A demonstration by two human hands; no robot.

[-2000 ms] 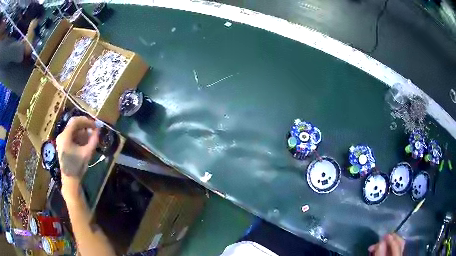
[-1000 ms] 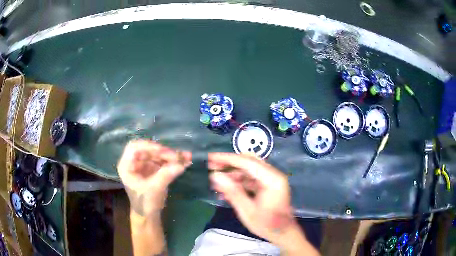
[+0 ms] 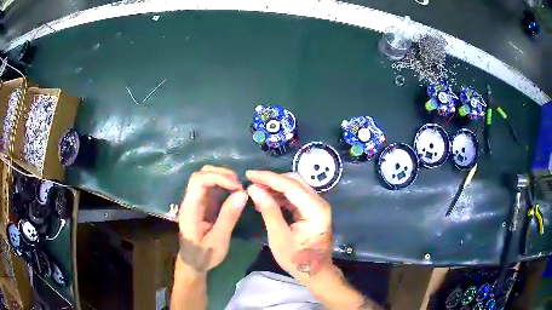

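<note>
My left hand (image 3: pixel 209 224) and my right hand (image 3: pixel 293 221) meet at the fingertips over the bench's front edge. Thumbs and forefingers pinch a tiny dark item (image 3: pixel 245 183), too small to make out. Behind my hands, a circuit board assembly (image 3: pixel 273 127) stands on the mat, with its wired base cover (image 3: pixel 317 167) lying beside it, close behind my right fingers. Another circuit board assembly (image 3: pixel 363 135) and base cover (image 3: pixel 397 166) are to the right. More boards (image 3: pixel 442 97) and base covers (image 3: pixel 431 146) lie farther right.
Loose screws (image 3: pixel 427 57) and a clear cup (image 3: pixel 396 46) are at the back right. A pale-tipped thin tool (image 3: pixel 462 189), nippers (image 3: pixel 489 124), a hammer (image 3: pixel 518 203) and yellow pliers (image 3: pixel 535 219) lie right. Parts bins (image 3: pixel 51 130) and a dark round housing (image 3: pixel 70 147) are left.
My left hand has come from the left bins to the middle, and my right hand has let go of the pale-tipped tool. Since one second ago, the fingertips have come together.
</note>
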